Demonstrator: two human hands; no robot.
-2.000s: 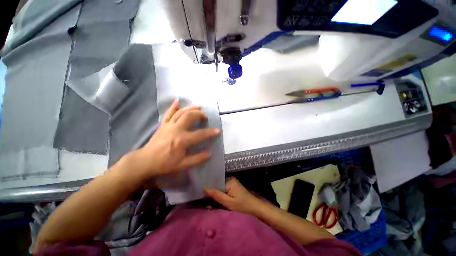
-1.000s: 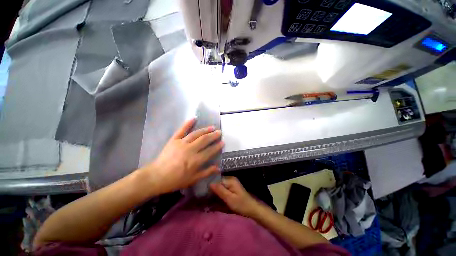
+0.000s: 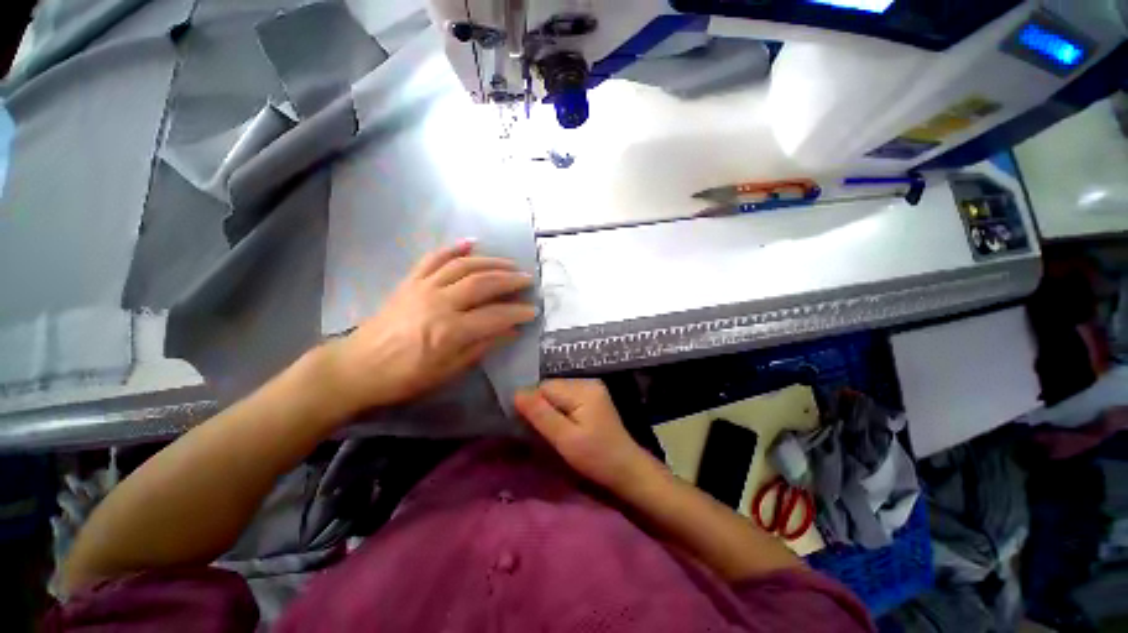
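Observation:
A light grey fabric panel [image 3: 393, 229] lies on the machine table, its right edge running up to the presser foot and needle area [image 3: 508, 99] under the bright lamp. My left hand [image 3: 443, 315] lies flat on the panel near its right edge, fingers slightly spread. My right hand [image 3: 573, 423] pinches the panel's lower right corner at the table's front edge. The white sewing machine head [image 3: 841, 87] stands above. Orange and blue thread snips [image 3: 761, 195] lie right of the needle.
More grey panels [image 3: 74, 223] cover the table's left. A blue-capped stick [image 3: 884, 186] and small tray [image 3: 990, 220] are at the right. Below the ruler-marked edge [image 3: 792, 305] are a phone [image 3: 725, 463], red-handled scissors [image 3: 783, 507] and a blue basket [image 3: 884, 569] with grey scraps.
The light panel's right edge has been laid along under my left hand. My right hand keeps hold of the lower corner. The darker grey cloth beside it has shifted and bunched. The view has moved.

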